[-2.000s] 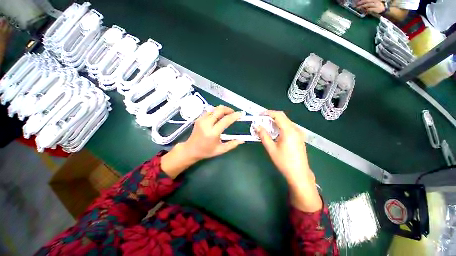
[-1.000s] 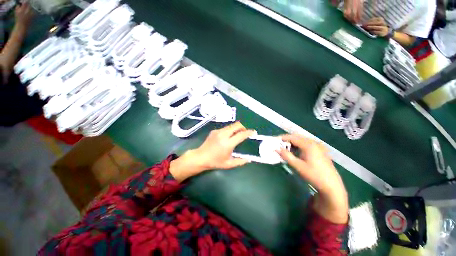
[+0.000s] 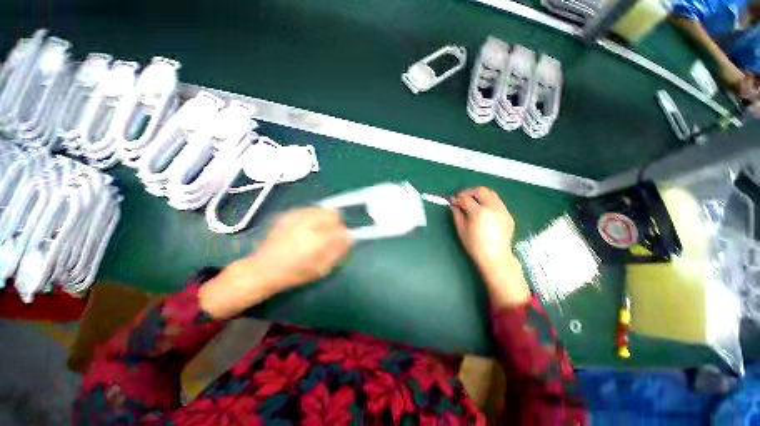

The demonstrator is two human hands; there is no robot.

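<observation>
My left hand [image 3: 307, 241] is blurred and holds a white looped housing [image 3: 392, 210] by its open loop end, with the solid round end pointing right. My right hand [image 3: 485, 223] is just to the right and pinches a thin white strip [image 3: 435, 200] between thumb and finger. The strip points left toward the housing's round end; whether they touch is hard to tell. The pile of strips [image 3: 558, 260] lies to the right of my right hand.
Stacked housings [image 3: 58, 212] fill the left. A tilted housing [image 3: 242, 195] lies near my left hand. Housing groups [image 3: 515, 83] and a single housing [image 3: 433, 70] lie beyond the metal strip [image 3: 375, 137]. At right are a fan [image 3: 629, 225], screwdriver [image 3: 623, 329], ring [image 3: 575, 326] and plastic bag [image 3: 727, 250].
My hands have moved apart; my right hand has left the housing and now holds a strip. The view has shifted, showing the screwdriver, the ring and a single housing beyond the metal strip.
</observation>
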